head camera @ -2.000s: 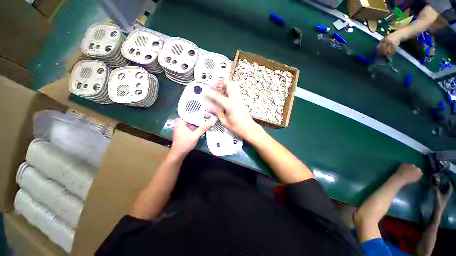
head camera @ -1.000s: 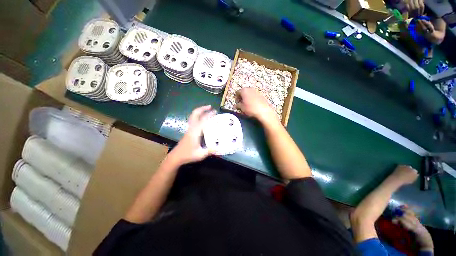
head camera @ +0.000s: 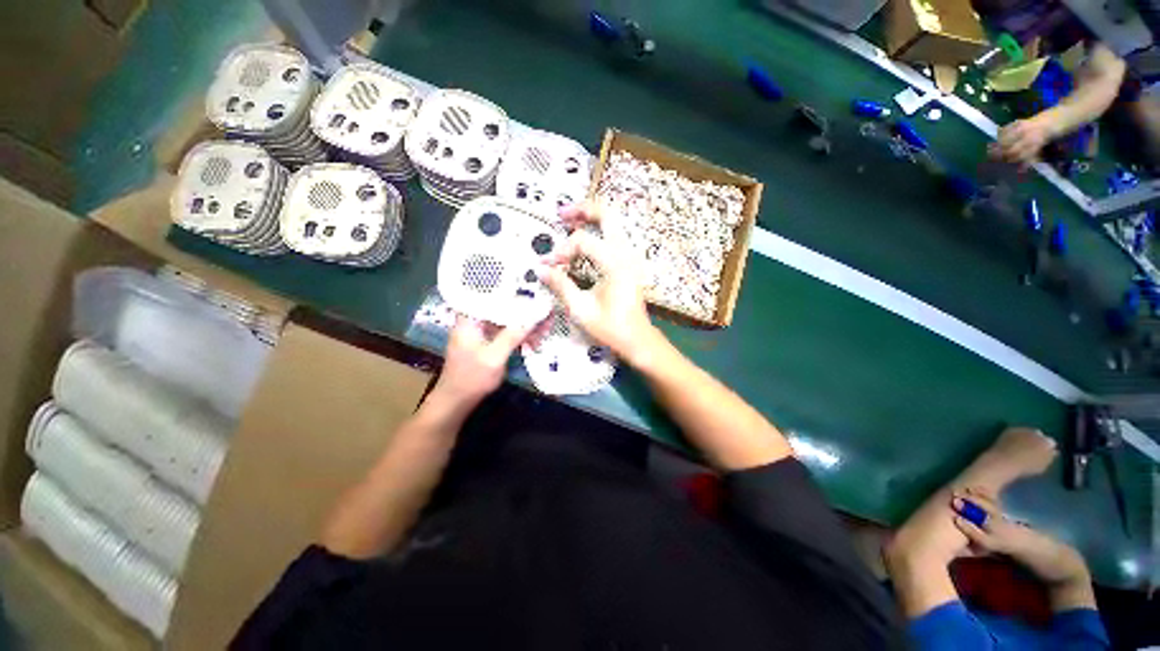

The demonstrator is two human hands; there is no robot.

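Observation:
An off-white front cover [head camera: 480, 271] with round holes and a grille patch is held tilted above the bench. My left hand [head camera: 481, 352] grips its lower edge. My right hand [head camera: 600, 282] is at its right edge, fingertips against the holes; whether they hold a small insert is too small to tell. Another cover [head camera: 569, 365] lies on the green bench just below my hands, partly hidden. The brown cardboard parts tray [head camera: 748, 254], full of small off-white pieces, stands right of my right hand.
Several stacks of covers [head camera: 455, 135] stand at the upper left. A large open carton [head camera: 305, 458] with rows of covers is at the left. Blue wired components [head camera: 763, 83] lie on the far line. A neighbour's hands [head camera: 992, 524] are at lower right, another person's hand [head camera: 1024, 137] at upper right.
My right hand has left the parts tray and come to the cover. My left hand now holds a cover further left and up, while another cover lies at the bench edge.

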